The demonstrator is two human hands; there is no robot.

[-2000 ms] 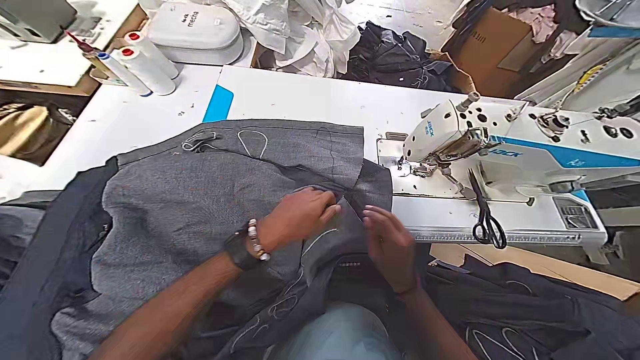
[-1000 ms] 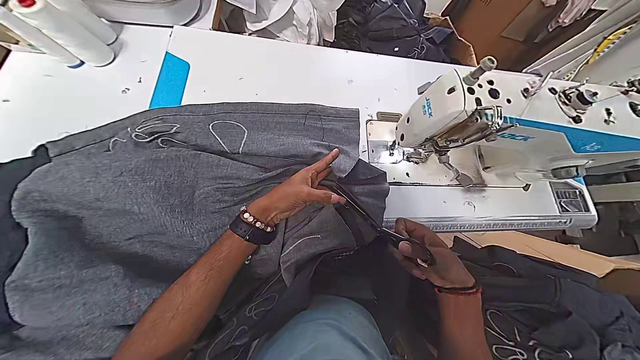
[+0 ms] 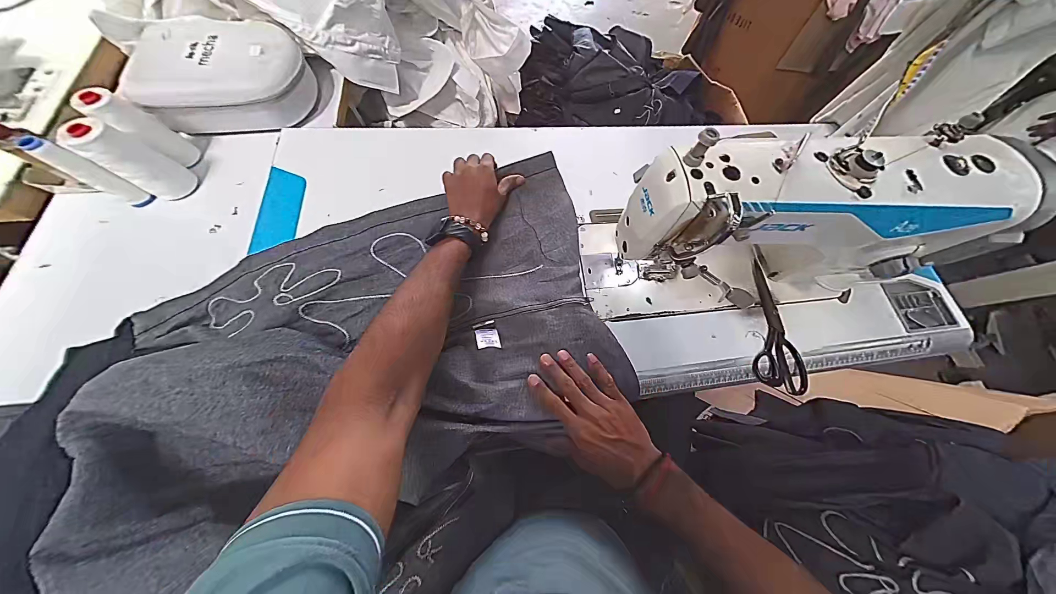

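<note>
A dark grey garment (image 3: 206, 404) with light stitched outlines lies spread over the white sewing table and my lap. Near its far edge my left hand (image 3: 477, 191) presses on the cloth, fingers curled and thumb out to the right. My right hand (image 3: 598, 421) rests palm down, fingers apart, on the nearer part of the cloth. Between the hands a small white label (image 3: 487, 337) shows on the fabric. Right of the garment's edge stands a Jack sewing machine (image 3: 825, 198). Black-handled scissors (image 3: 775, 338) lie across the front of its bed, blades toward the machine.
White thread cones (image 3: 132, 157) lie at the table's left beside a white case (image 3: 214, 70). White cloth (image 3: 462, 66) and dark garments (image 3: 606, 74) are heaped beyond the table. At the lower right, more dark garments (image 3: 874, 487) lie against a cardboard box (image 3: 891, 392).
The scissors, in my right hand one second ago, now lie on the machine bed. My left hand has moved to the cloth's far edge, and the cloth there is flatter.
</note>
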